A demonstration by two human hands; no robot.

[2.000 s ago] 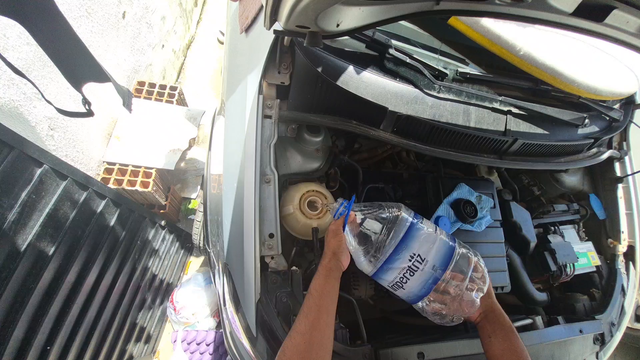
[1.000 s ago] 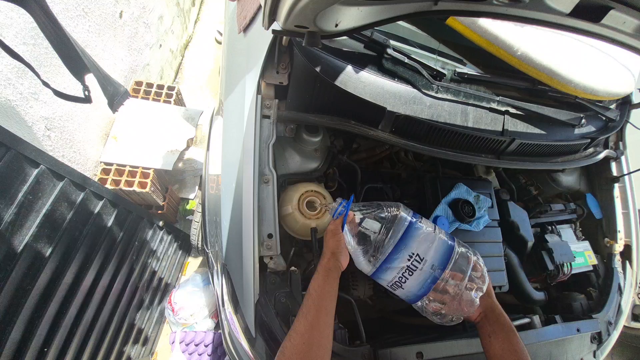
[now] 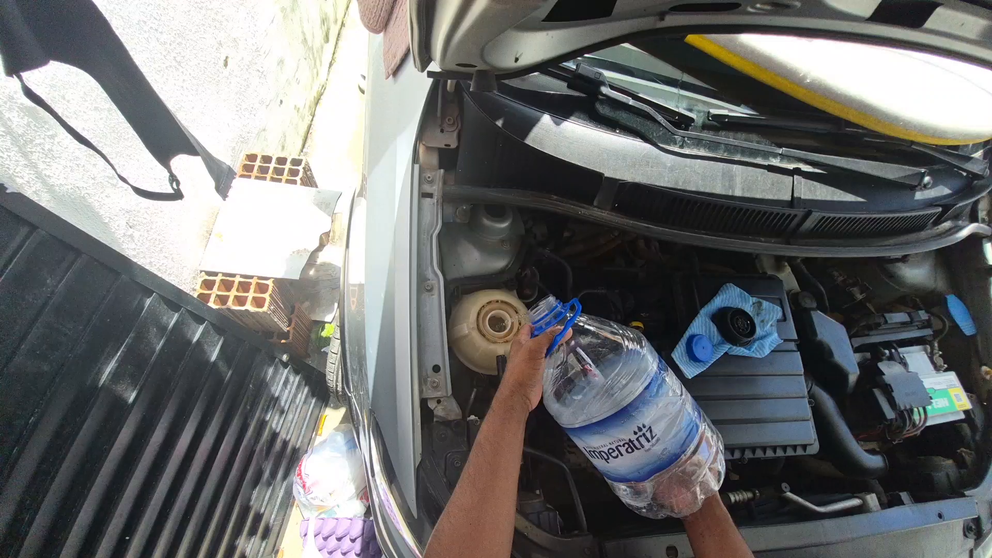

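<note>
A large clear plastic water bottle [image 3: 632, 411] with a blue label lies tilted over the engine bay, its uncapped mouth toward the upper left. My left hand [image 3: 531, 364] grips its neck and blue carrying handle. Under the bottle's base, my right hand [image 3: 686, 492] supports it, partly seen through the plastic. The mouth is close beside the open filler of the yellowed coolant expansion tank [image 3: 473, 341]; whether they touch cannot be told. On the black air filter housing [image 3: 763, 418] lies a blue cloth [image 3: 756, 310] with a black cap [image 3: 733, 325] and a blue bottle cap [image 3: 699, 348] on it.
The raised hood [image 3: 496, 39] spans the top, above the wiper arms [image 3: 674, 128]. A battery [image 3: 942, 391] sits at the right of the engine bay. Left of the fender [image 3: 391, 271] are hollow bricks [image 3: 244, 294], a black corrugated panel [image 3: 139, 403] and a plastic bag [image 3: 333, 473].
</note>
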